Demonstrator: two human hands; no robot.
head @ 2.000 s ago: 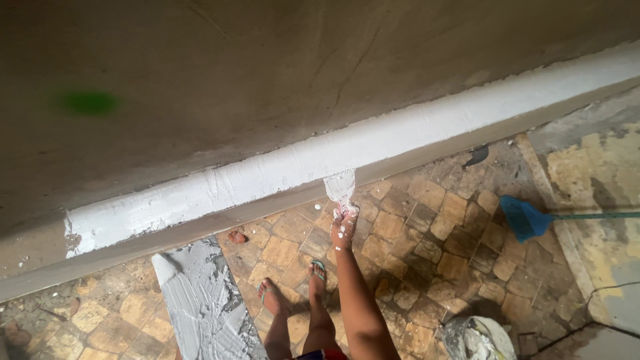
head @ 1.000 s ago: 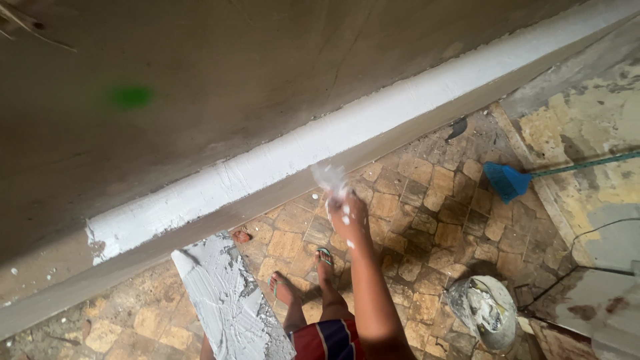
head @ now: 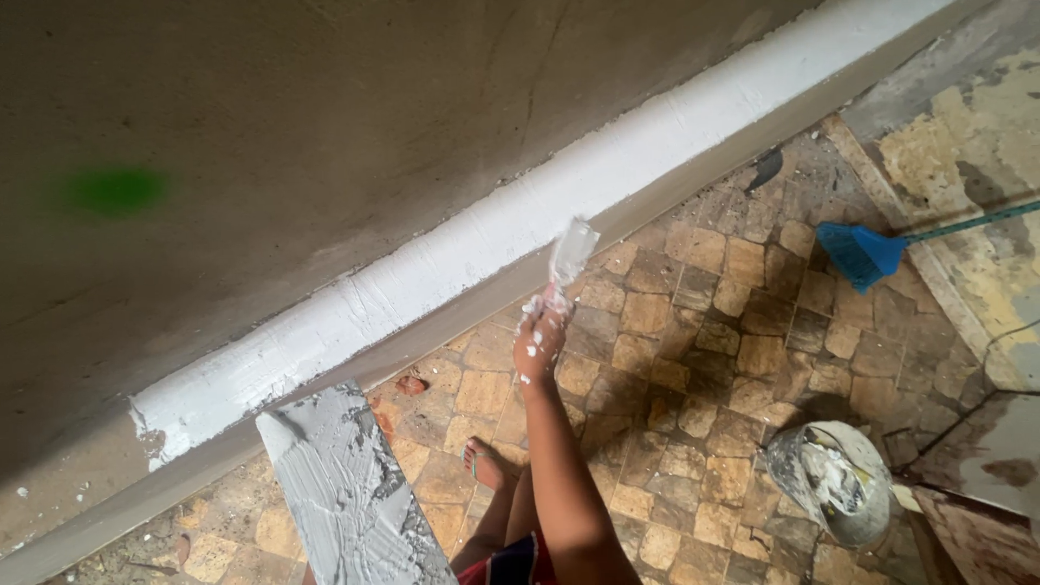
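My right hand (head: pixel 540 341), spattered with white compound, grips a putty knife (head: pixel 574 248) whose coated blade points up beside the ledge's edge. A long band of wet white compound (head: pixel 487 244) covers the top of the ledge at the foot of the wall. At the lower left, a flat board (head: pixel 349 496) loaded with grooved white compound reaches up from the bottom edge of the view. My left hand is out of the frame.
A bucket (head: pixel 837 483) smeared with white compound stands on the tiled floor at the lower right. A blue broom (head: pixel 865 252) lies near the raised strip at right. A reddish lump (head: pixel 410 385) sits by the ledge. My sandaled foot (head: pixel 483 465) is below.
My right hand has kept hold of the putty knife; the blade lay over the ledge's edge two seconds ago and is tilted more to the right now.
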